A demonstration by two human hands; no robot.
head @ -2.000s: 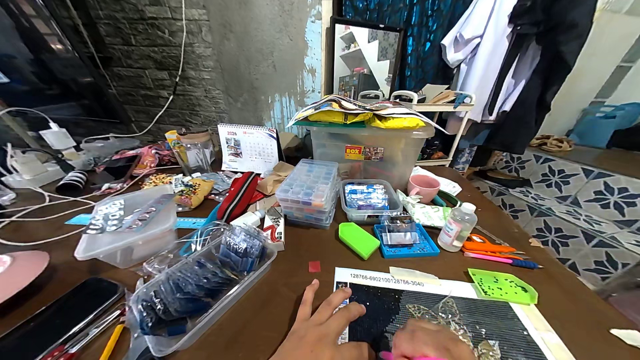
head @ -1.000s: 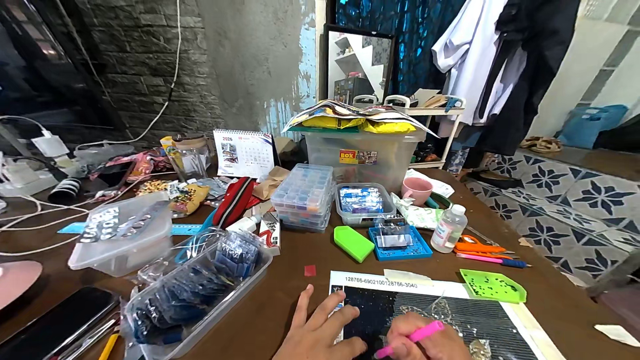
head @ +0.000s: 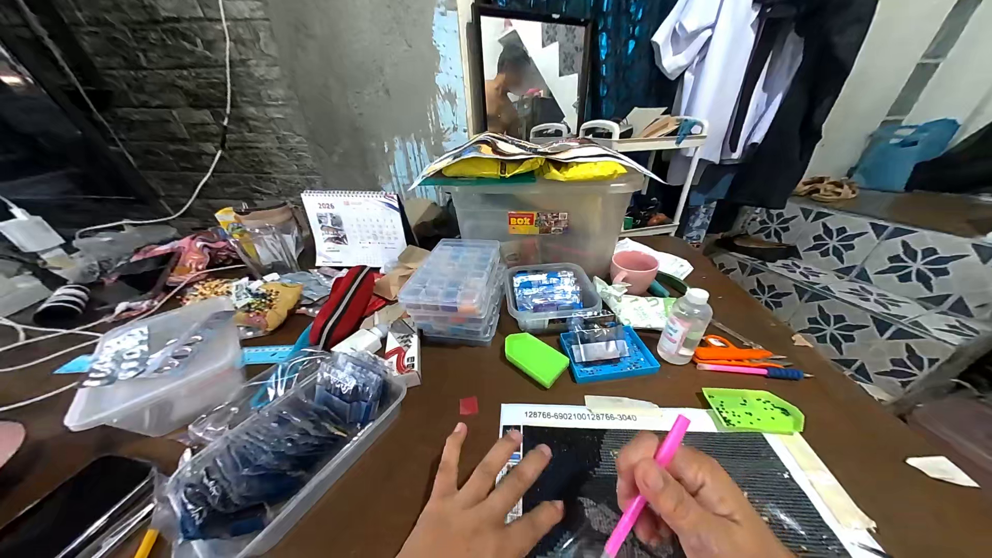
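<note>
My right hand [head: 690, 496] holds a pink pen-like applicator [head: 647, 484], tilted, its lower end down near the bottom edge of the view over a dark diamond-painting canvas [head: 566, 457]. My left hand [head: 488, 504] is spread, palm down, across the canvas's left edge and the brown table, holding nothing. A green tray [head: 753, 411] with small dark beads sits on the canvas's upper right corner. Above the canvas lie a bright green tray-shaped piece [head: 536, 359] and a blue tray [head: 609, 356] with small clear bags on it.
A long plastic container [head: 310, 473] of dark bead packets stands at left, beside a phone [head: 77, 504]. Stacked organizer boxes [head: 451, 287], a clear bottle [head: 685, 327], orange scissors [head: 736, 353] and a pink cup [head: 635, 271] stand behind the canvas.
The pink applicator now stands more upright in my right hand than one second ago. My left hand stays spread at the canvas's left edge.
</note>
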